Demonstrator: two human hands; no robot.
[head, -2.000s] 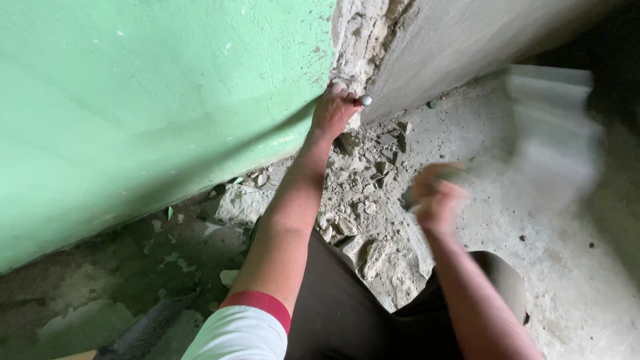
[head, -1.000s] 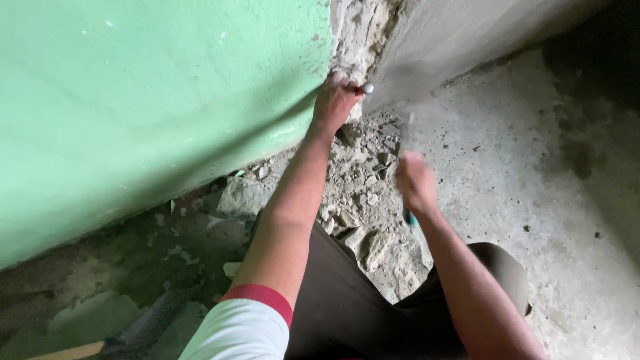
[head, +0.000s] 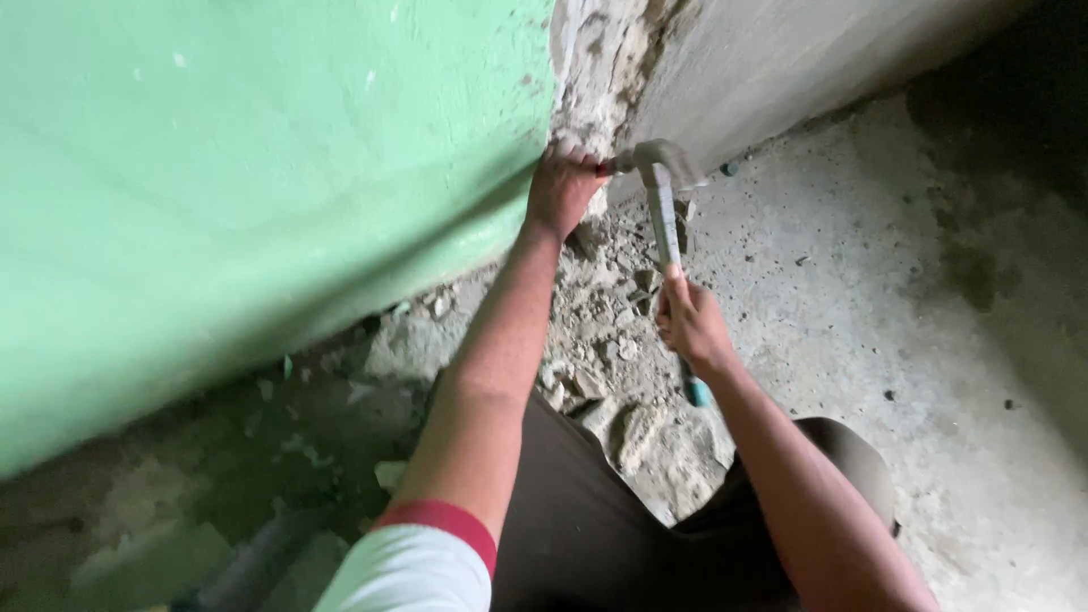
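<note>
My left hand (head: 564,189) is closed around a chisel (head: 605,169) at the chipped edge of the wall (head: 595,93); only the chisel's end shows past my fingers, and its tip is hidden. In my right hand (head: 695,325) is a claw hammer (head: 663,212), held by its grey handle, whose teal end sticks out below my fist. The hammer's head lies right at the chisel's struck end, with its claw pointing right.
Broken plaster and masonry rubble (head: 625,340) lies along the wall's foot and between my knees. A green wall (head: 272,170) rises on the left, a grey wall (head: 748,68) behind. Concrete floor (head: 850,280) with small crumbs stretches right.
The hammer, swung out to the right and blurred two seconds ago, is now at the chisel's end. My left hand has stayed at the wall's edge.
</note>
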